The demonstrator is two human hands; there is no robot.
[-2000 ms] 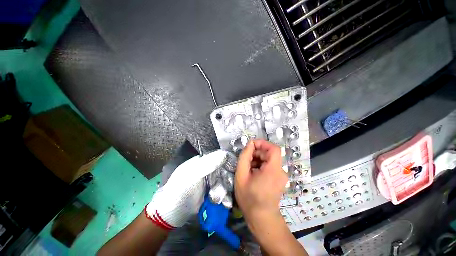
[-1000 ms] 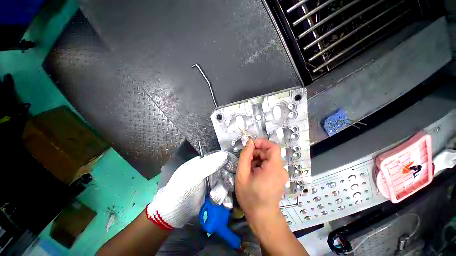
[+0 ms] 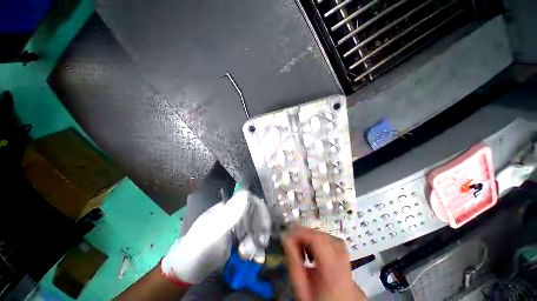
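Observation:
The silver mould plate [image 3: 303, 159] lies on the dark metal table, its rows of rounded cavities facing up. My left hand [image 3: 203, 244], in a white knit glove with a red cuff, is bent at the plate's lower left. The blue-handled tool [image 3: 247, 276] shows beside and below it; the inside of the grip is hidden, so what it holds is unclear. My right hand [image 3: 321, 261] is bare and blurred, fingers curled, at the plate's near edge. Whether it pinches something thin is unclear.
A thin bent rod [image 3: 238, 94] extends beyond the plate's far left corner. A slatted bed [image 3: 388, 41] is at upper right, with a blue pad [image 3: 381, 135] below it. A perforated panel [image 3: 383, 217] and a pink-rimmed tray [image 3: 465, 188] lie right. Cardboard boxes [image 3: 70, 170] stand left.
My right hand has moved from over the cavities down to the plate's near edge, uncovering more cavities. My left hand has shifted slightly down and left. The view has shifted a little.

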